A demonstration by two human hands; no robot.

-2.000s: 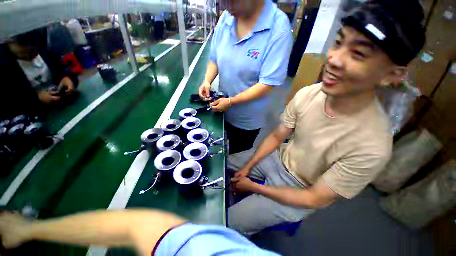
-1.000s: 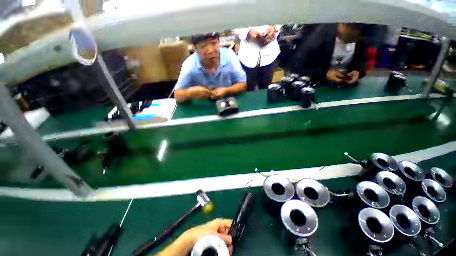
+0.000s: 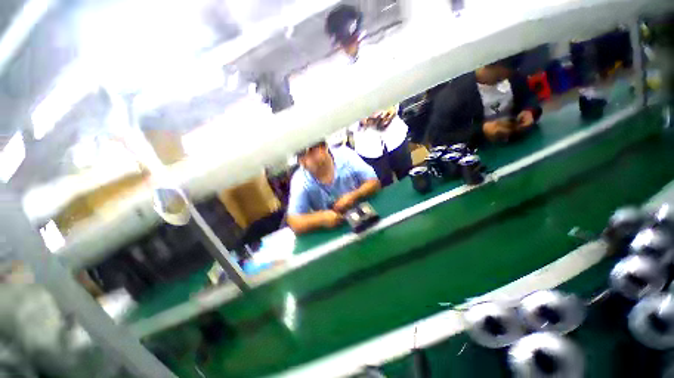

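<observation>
Neither of my hands is in the picture. The frame is tilted and blurred. Nearest in front of me, at the lower right, stand three barrel housings with silver flared rims and dark centres; one rim (image 3: pixel 547 357) is cut by the bottom edge. More silver-rimmed housings (image 3: pixel 637 275) stand at the right edge. A dark upright part (image 3: pixel 420 363) shows at the bottom edge, partly cut off; I cannot tell what it is. Part of another pale rim shows at the bottom edge beside it.
The green bench (image 3: pixel 384 255) has pale dividing strips. Across it, a person in a blue shirt (image 3: pixel 332 184) works by a black block (image 3: pixel 361 217). A group of black housings (image 3: pixel 448 164) stands near a person in dark clothing (image 3: pixel 462 111). A white overhead frame (image 3: pixel 295 140) crosses the view.
The view has tilted and swung upward from the bench. My hand, the black handle-like part it touched and the hammer have left the picture.
</observation>
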